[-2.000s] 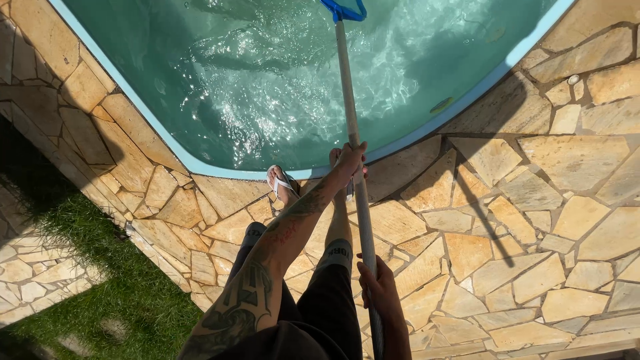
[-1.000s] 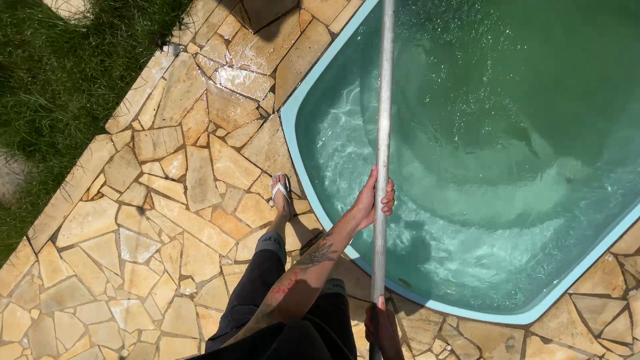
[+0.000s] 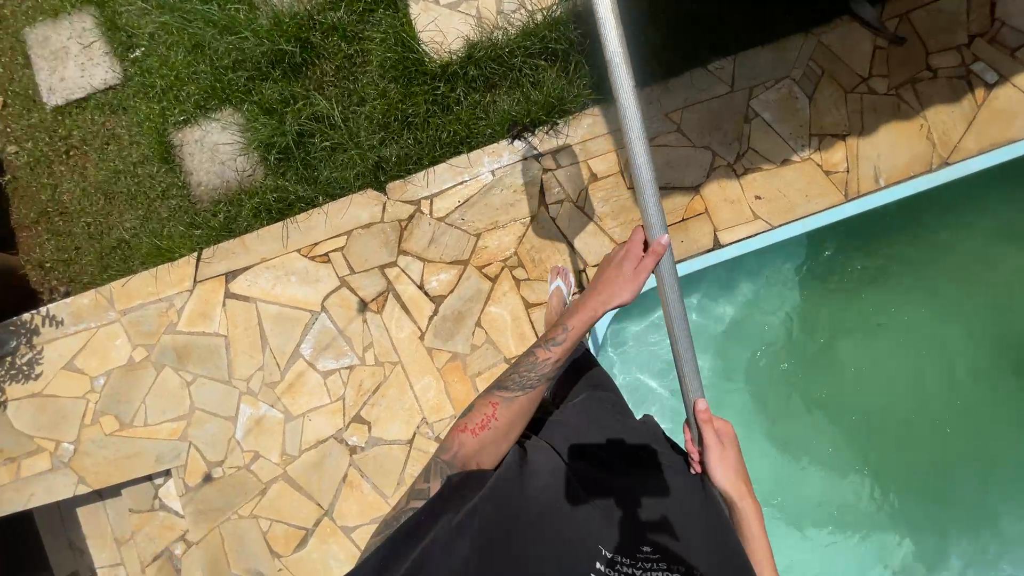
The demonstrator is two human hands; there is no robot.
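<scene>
A long ribbed metal pole (image 3: 644, 152) runs from the top edge of the view down to my hands, tilted slightly. My left hand (image 3: 632, 268) is closed around its middle, above the pool's corner. Lower down, my right hand (image 3: 714, 444) grips the pole's near end, beside my dark shirt and over the water. The pole's far end lies outside the view, so whatever it bears there is hidden.
The swimming pool (image 3: 896, 344) with greenish water lies to the right, bounded by a light blue rim (image 3: 808, 218). Irregular stone paving (image 3: 336, 352) surrounds it. Grass (image 3: 344, 104) with square slabs (image 3: 218, 156) borders the paving. My foot in a white flip-flop (image 3: 562, 286) stands near the pool's corner.
The view has turned strongly from the pool toward the paving and grass. The pole's blue-framed far end, seen two seconds ago over the water, is out of view. Both hands still hold the pole.
</scene>
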